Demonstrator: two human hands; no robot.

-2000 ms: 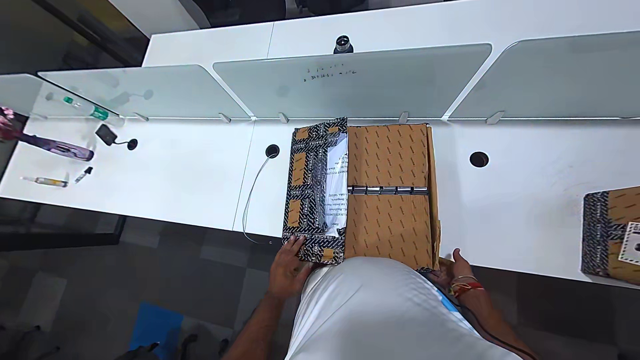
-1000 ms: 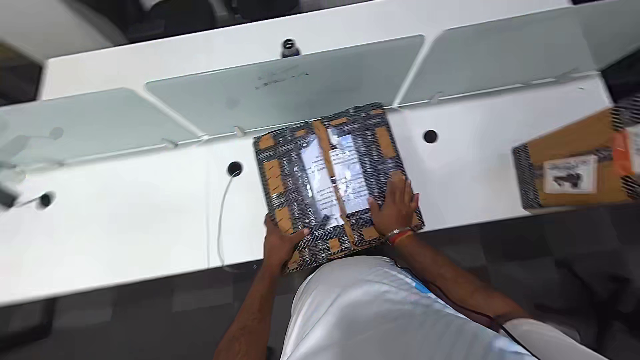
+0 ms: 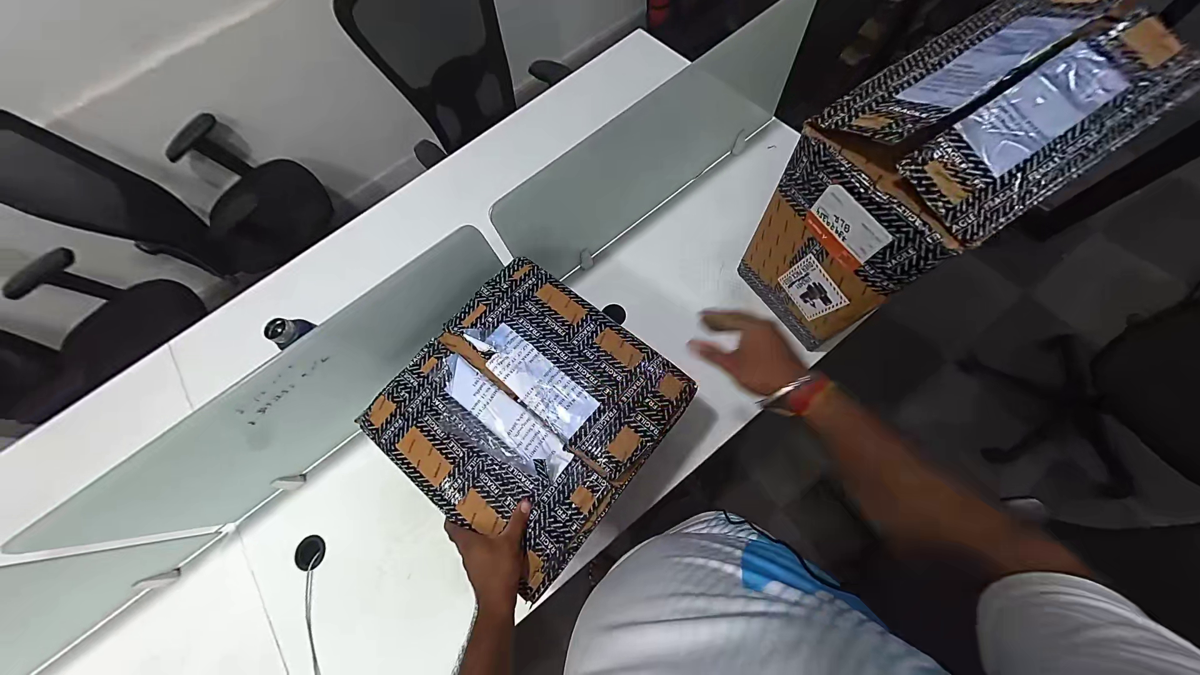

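Observation:
A cardboard box wrapped in black-and-white printed tape lies on the white desk, its two top flaps folded down with a narrow gap between them. My left hand grips its near left corner, thumb on top and fingers hidden at the side. My right hand, slightly blurred, is in the air between this box and a larger taped cardboard box at the right. It holds nothing and its fingers are apart. The larger box's top flaps are partly raised, with clear tape over papers on them.
Frosted glass dividers run behind the box along the white desk. A cable comes out of a grommet hole at the lower left. A dark bottle stands beyond the divider. Office chairs are behind the far desk.
The box's flaps, one open two seconds ago, are now down. My right hand has let go of the box and moved right, while my left stays on it. The view has swung right.

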